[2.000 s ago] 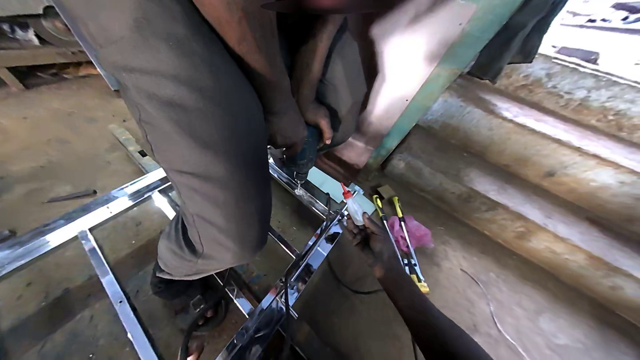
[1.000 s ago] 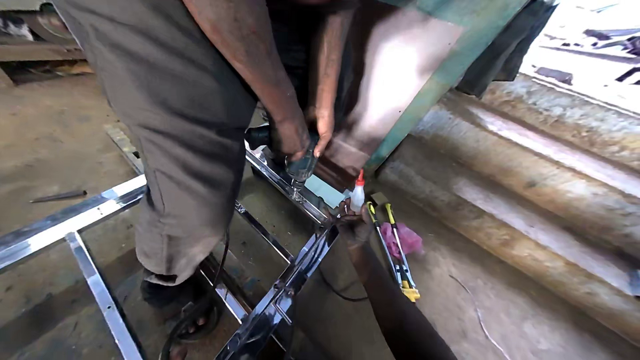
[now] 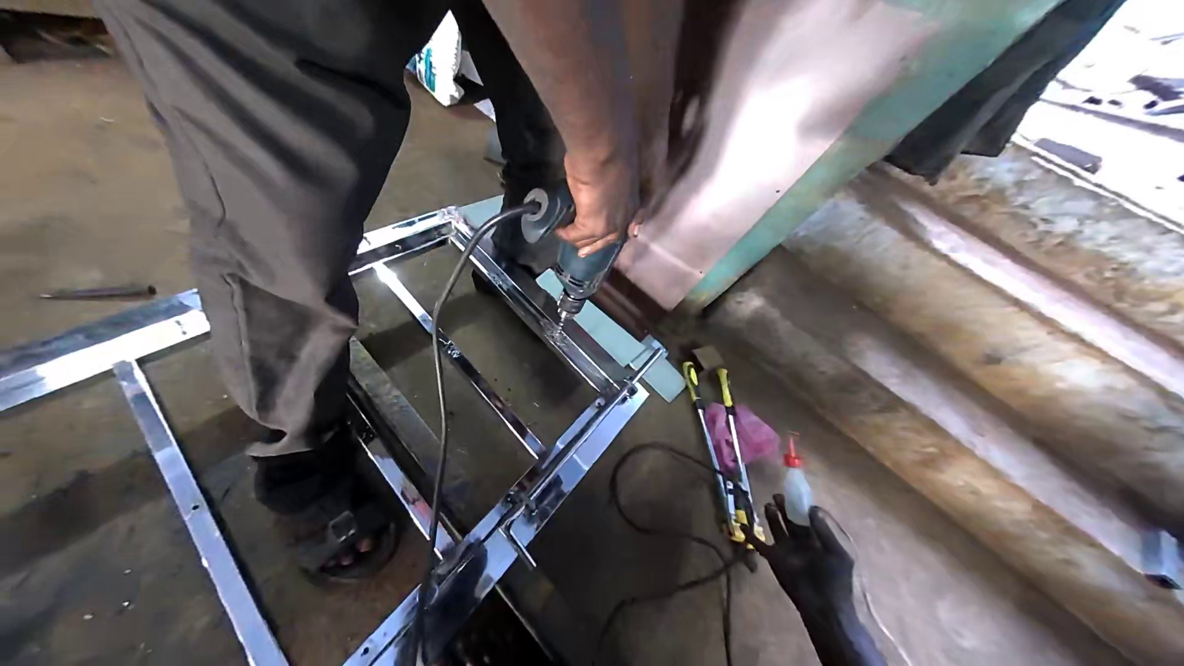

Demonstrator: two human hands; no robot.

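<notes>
My right hand (image 3: 812,564) is low at the right, its fingers spread around the base of a small translucent squeeze bottle (image 3: 797,495) with a red nozzle. The bottle stands upright; whether the fingers grip it is unclear. My left hand is out of view. Left of the bottle lie a long-handled tool with yellow-and-black grips (image 3: 729,435) and a pink plastic bag (image 3: 747,437). A co-worker's hand (image 3: 599,208) holds a corded power drill (image 3: 583,268), its tip against a bar of the shiny metal frame (image 3: 578,462).
The co-worker's leg (image 3: 268,213) and sandalled foot (image 3: 347,536) stand among the frame bars. Black cable (image 3: 647,532) loops over the floor. Concrete steps (image 3: 925,370) rise at the right. A pointed metal rod (image 3: 97,292) lies far left.
My right hand and the bottle have moved right, away from the metal frame, to beside the pink bag. My fingers have spread. The co-worker's drill remains at the frame.
</notes>
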